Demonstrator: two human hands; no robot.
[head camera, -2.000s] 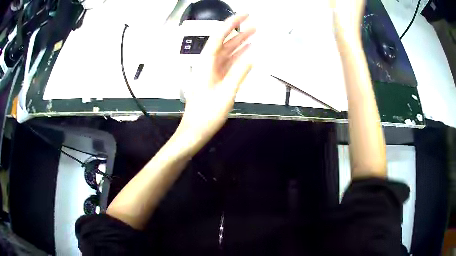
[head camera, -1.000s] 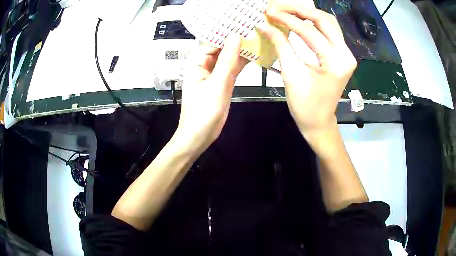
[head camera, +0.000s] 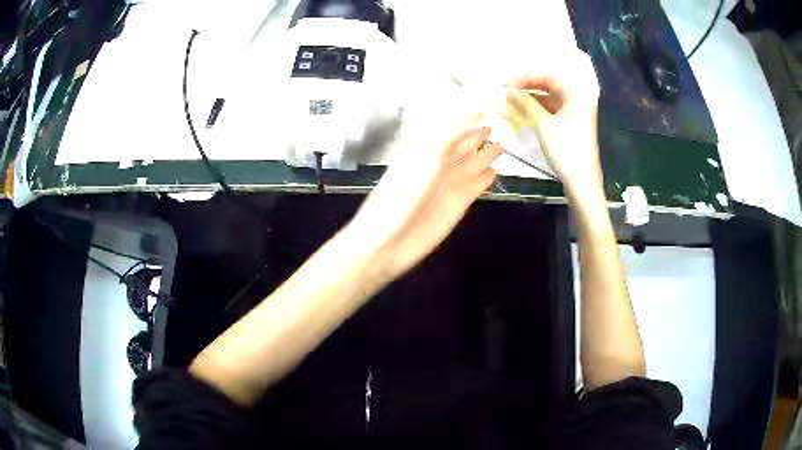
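Observation:
A white dual-lens camera (head camera: 320, 132) stands on the white sheet, left of centre. Its black lens panel (head camera: 328, 63) and small code label (head camera: 320, 106) face up, and its black round head (head camera: 343, 10) is cut by the top edge. My left hand (head camera: 453, 176) is right of the camera with its fingertips close to my right hand. My right hand (head camera: 563, 114) has thumb and fingers brought together over the white sheet. Something pale and thin shows at its fingertips, but glare hides its outline. I cannot tell what either hand grips.
A black cable (head camera: 186, 88) curves over the bench edge at left, beside a small black part (head camera: 215, 112). A dark mouse (head camera: 664, 79) lies on the right mat. Black-headed cameras (head camera: 141, 294) sit in the left bin. A white-lined bin (head camera: 651, 308) is at lower right.
The printed code sheet held up by both hands a second ago is no longer recognisable. Both hands have lowered to the bench, my left hand moving right, uncovering the camera.

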